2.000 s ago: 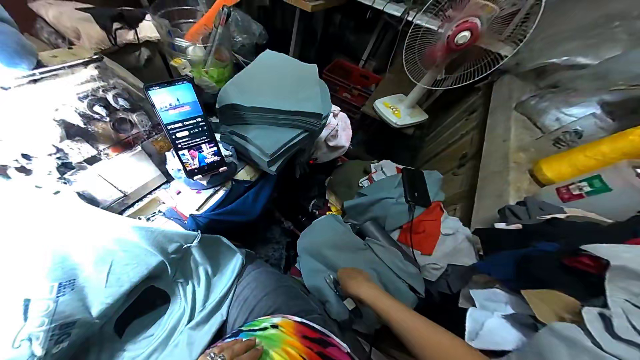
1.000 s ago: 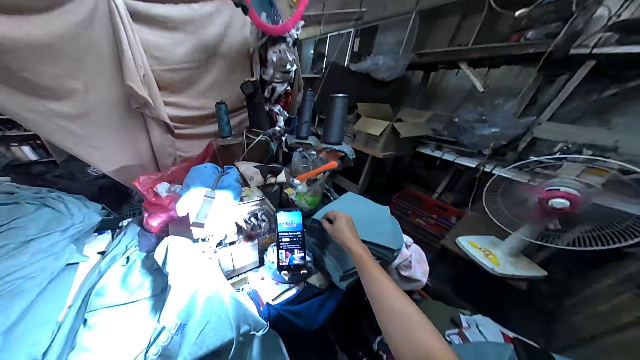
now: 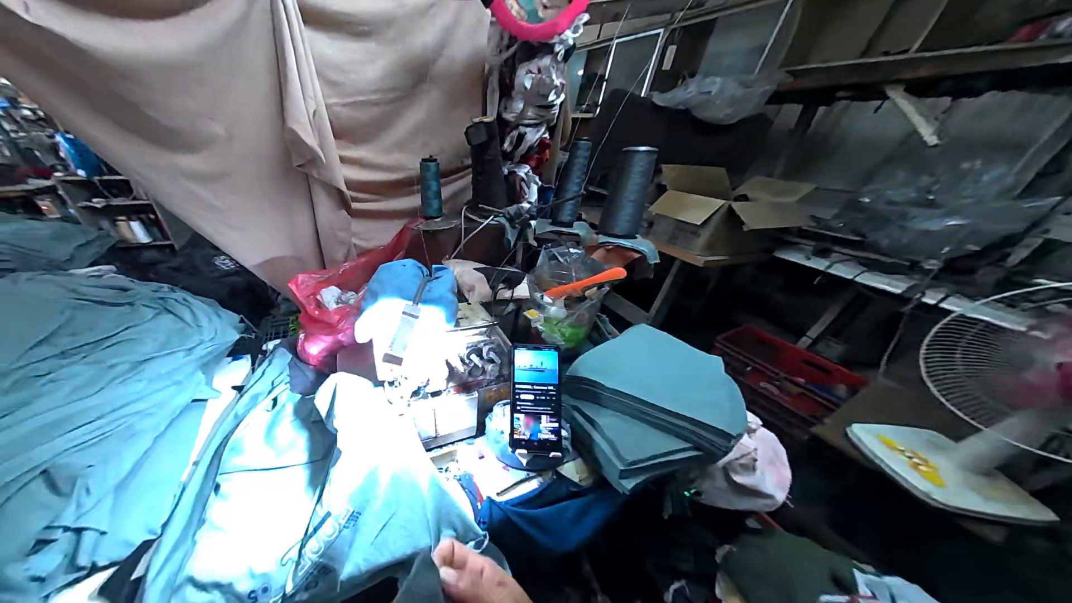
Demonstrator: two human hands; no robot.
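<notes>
At the bottom edge, my right hand (image 3: 476, 576) pinches a dark grey-green cloth piece (image 3: 420, 579) between thumb and fingers, beside the hem of a pale blue-green printed garment (image 3: 368, 494). That garment lies brightly lit over the sewing table. My left hand is out of view. Up and to the right of my hand, a stack of cut teal fabric pieces (image 3: 653, 385) lies next to a smartphone (image 3: 536, 398) upright on a stand. The sewing machine (image 3: 477, 360) is partly lost in glare.
Thread cones (image 3: 628, 193) stand behind the machine, near an open cardboard box (image 3: 695, 209). A clear container (image 3: 565, 306) holds an orange-handled tool. More teal cloth (image 3: 92, 394) is heaped at left. At right are a red crate (image 3: 783, 368) and a fan (image 3: 997, 377).
My right hand was at the fabric stack one second ago and is now lower and further left, holding cloth. My left hand, seen at my lap earlier, is out of view. The view has swung up.
</notes>
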